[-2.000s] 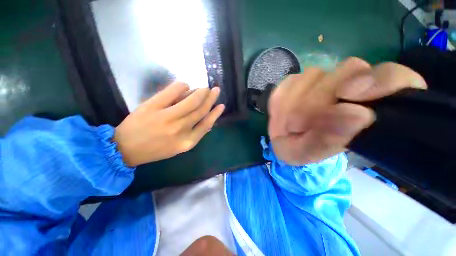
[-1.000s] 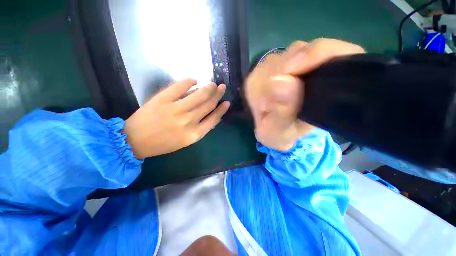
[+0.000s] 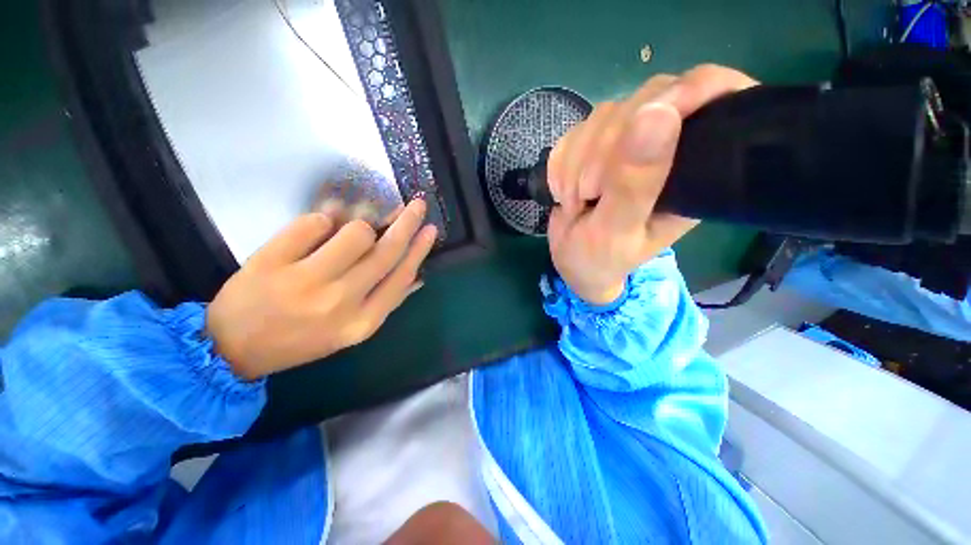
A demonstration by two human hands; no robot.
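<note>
My right hand [image 3: 618, 176] is closed around a thick black electric screwdriver [image 3: 793, 160]. Its narrow nose points left, over the dark screws in the round grey mesh dish [image 3: 538, 128]. The bit's tip cannot be made out against the dark patch. My left hand [image 3: 330, 282] rests on the near end of the display unit [image 3: 460, 160], fingertips at the near end of its perforated strip [image 3: 389, 96]. Its fingers are bent and slightly apart; what lies under the fingertips is hidden. The unit's silver plate [image 3: 234, 117] reflects the hand, and a thin cable [image 3: 309, 45] crosses it.
The dark green bench mat [image 3: 681, 106] lies under the unit and dish. A small tan speck [image 3: 645, 53] lies beyond the dish. A black cord [image 3: 745, 290] curves below the screwdriver. A white surface [image 3: 852, 405] is at lower right, a blue object [image 3: 922, 23] at upper right.
The view has shifted, so the unit and dish appear further left. My right hand has uncovered the dish, and the screwdriver's nose now shows over it. My left hand remains at the unit's near end.
</note>
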